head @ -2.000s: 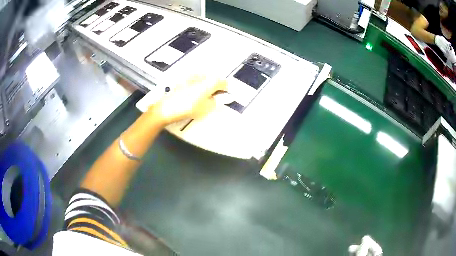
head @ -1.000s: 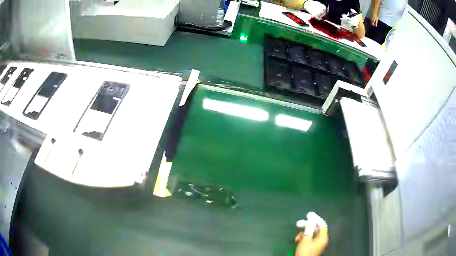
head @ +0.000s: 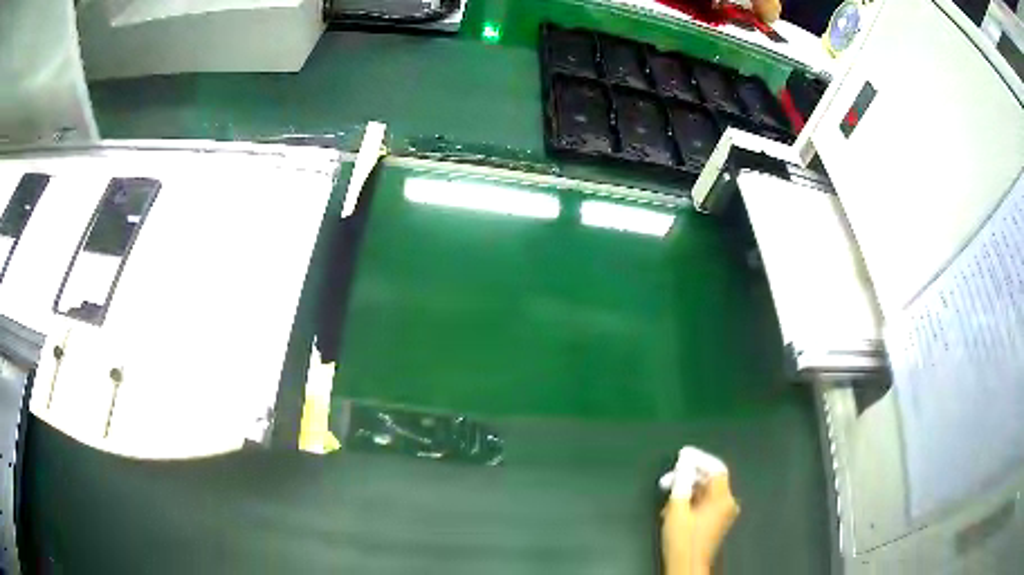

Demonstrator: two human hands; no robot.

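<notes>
My right hand (head: 698,494) is at the lower right over the green mat, with white cots on its bunched fingertips and nothing visible in it. My left hand is out of the picture. Two dark phone back covers lie on the white platform at the left: one whole (head: 109,249), with its camera end away from me, and one cut off by the picture's left edge (head: 20,217). The glossy green plate (head: 517,303) in the middle reflects two light bars. A crinkled clear film strip (head: 424,436) lies at its near left corner.
The white platform (head: 213,303) has a rounded near edge with two dark pins. A black parts tray (head: 640,107) is at the far side. A narrow white ledge (head: 811,264) adjoins the grey cabinet (head: 932,124) at right. A white box (head: 202,39) is far left.
The view has turned right and down. My left hand, over the platform earlier, has left the picture. The phone covers have shifted left along the platform. My right hand has come further into view.
</notes>
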